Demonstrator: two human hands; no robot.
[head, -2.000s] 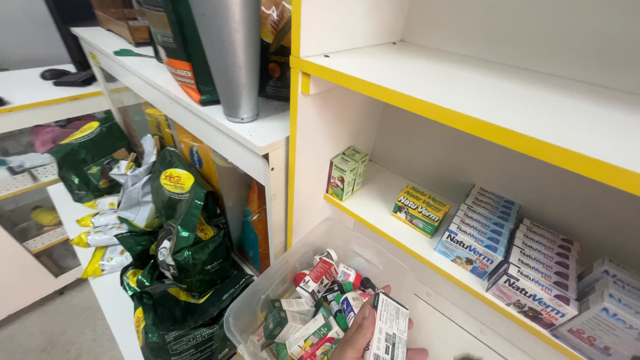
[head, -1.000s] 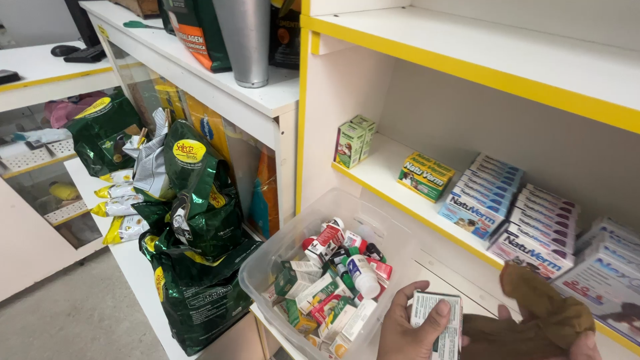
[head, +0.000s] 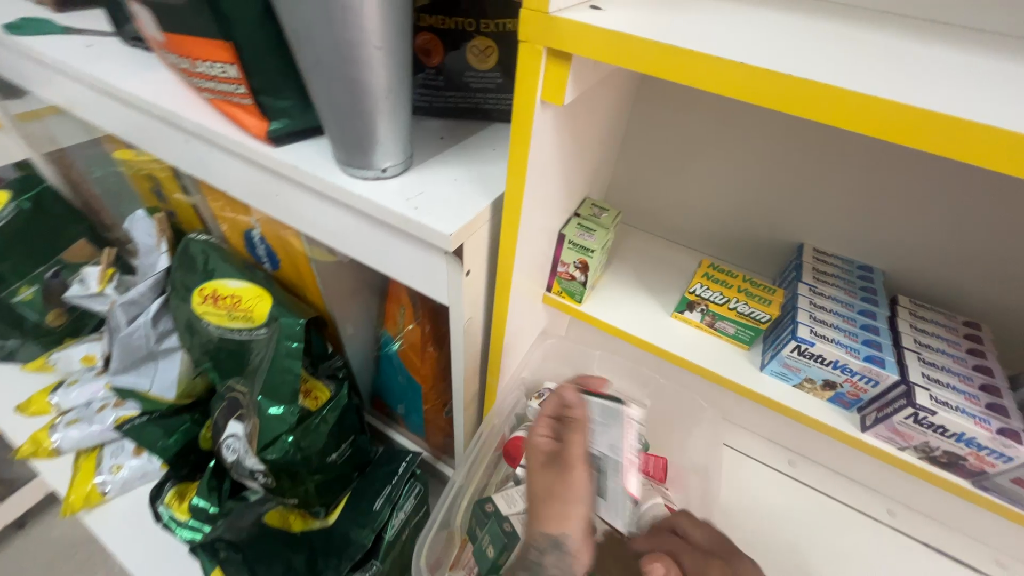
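My left hand (head: pixel 560 464) reaches over a clear plastic bin (head: pixel 448 500), its fingers around a small white carton (head: pixel 616 456) that is blurred by motion. At the lower right of the carton is my right hand (head: pixel 692 548), closed on a brown cloth (head: pixel 612 556) that shows only in part between the hands. Inside the bin, under and around my hands, lie small boxes, among them a dark green and white one (head: pixel 494 532), and bottles with red parts; my hands hide many of them.
Behind the bin, a white shelf with a yellow edge (head: pixel 640 340) bears green Vermex boxes (head: pixel 580 256), Natu Verm boxes (head: pixel 728 304) and stacks of NatuVerm Plus boxes (head: pixel 832 360). Green foil bags (head: pixel 256 376) lie at left. A grey metal vessel (head: pixel 352 88) stands on the white counter (head: pixel 448 184).
My left hand has moved with the carton to over the bin. The brown cloth, raised at the right a second ago, is now low beside the carton. The view has shifted closer.
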